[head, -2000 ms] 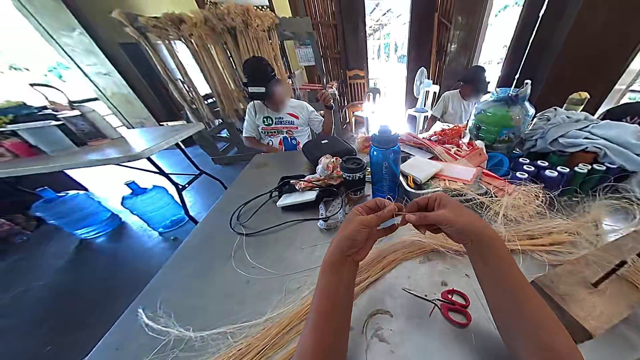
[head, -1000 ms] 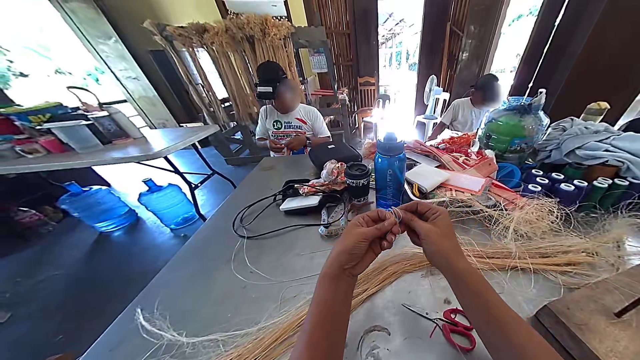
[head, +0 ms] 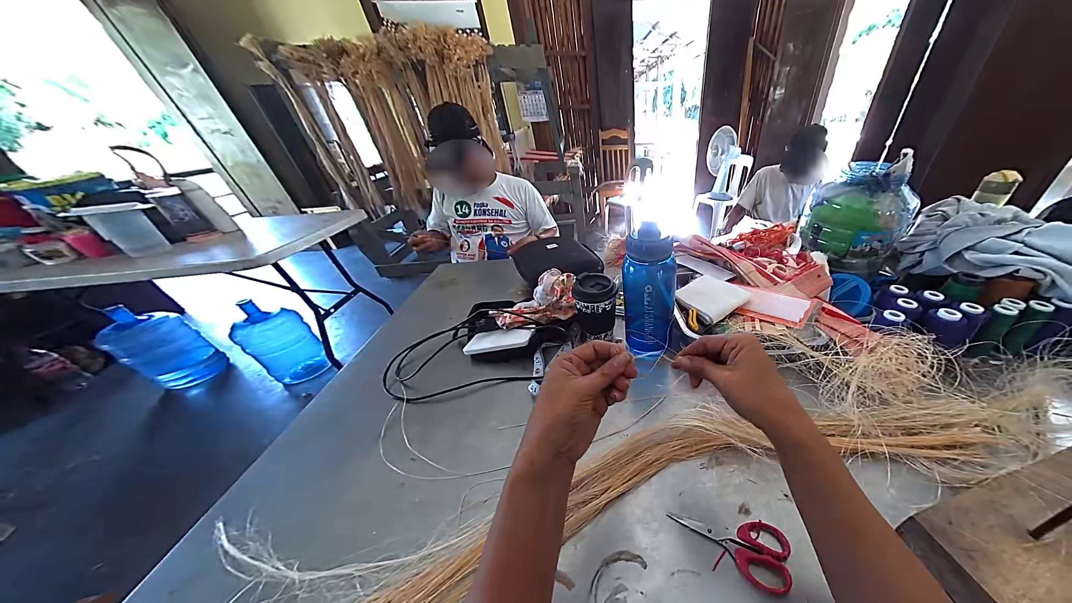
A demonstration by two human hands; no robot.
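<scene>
My left hand (head: 586, 389) and my right hand (head: 727, 368) are raised over the table in front of a blue water bottle (head: 650, 293). Each pinches part of a thin pale fiber strand (head: 655, 358) between thumb and fingertips; a small gap parts the hands. Beneath my forearms a long bundle of straw-coloured fibers (head: 645, 456) runs across the grey table (head: 335, 452). Scissors with red handles (head: 749, 553) lie near my right forearm, their blades pointing left.
A lidded cup (head: 595, 306), black cable (head: 398, 368) and white device (head: 497, 341) sit left of the bottle. Thread spools (head: 950, 322), orange strips (head: 775, 303) and a large plastic jar (head: 858, 218) stand right. One person (head: 481, 209) sits across the table, another (head: 779, 184) farther back.
My hands were together at the fingertips and have moved apart, with the strand between them. The person across has lowered a raised hand.
</scene>
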